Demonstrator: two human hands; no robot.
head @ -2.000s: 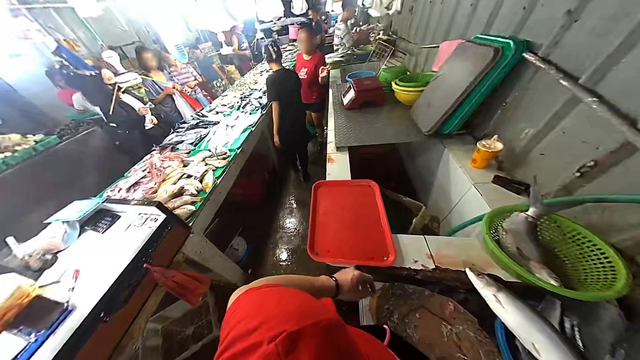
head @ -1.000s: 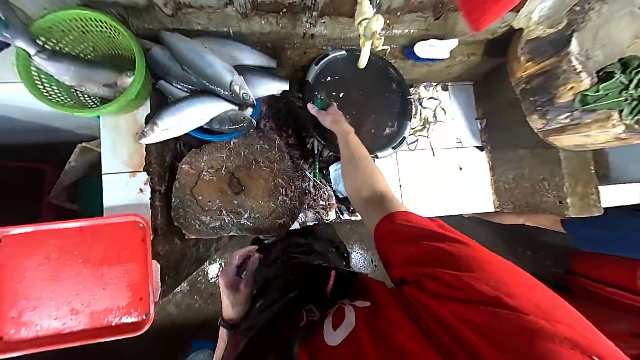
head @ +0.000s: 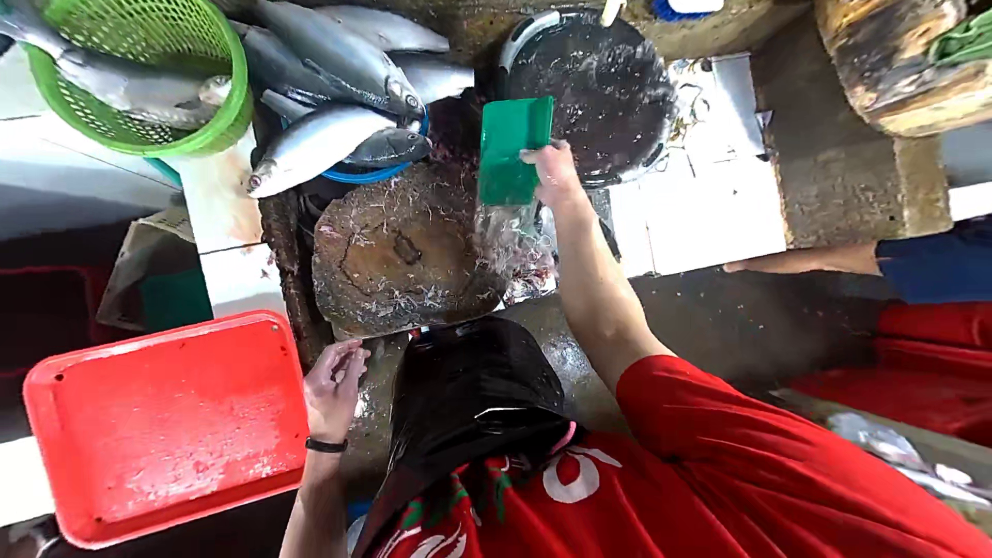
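My right hand [head: 556, 172] grips a green plastic scoop or dipper [head: 511, 151] between the black water tub [head: 601, 93] and the round wooden chopping block [head: 403, 244]. Water pours from its lower end onto the block's right edge. Scraps cling to the block's surface. My left hand [head: 335, 384], with a dark band at the wrist, holds nothing, its fingers loosely curled by the block's lower left edge and beside the red plastic tray [head: 174, 426]. Above the block, several silver fish [head: 325, 147] lie heaped on a blue basin [head: 368, 175].
A green mesh basket [head: 240, 85] with fish stands at the upper left. White tiles [head: 713, 209] lie right of the tub. A wooden stump [head: 891, 70] bears a green cloth or net. Another person's arm [head: 806, 260] reaches in from the right.
My right hand has lifted the green scoop from the tub and moved it left, and water now spills from it. The view swung down from the market aisle to the work area.
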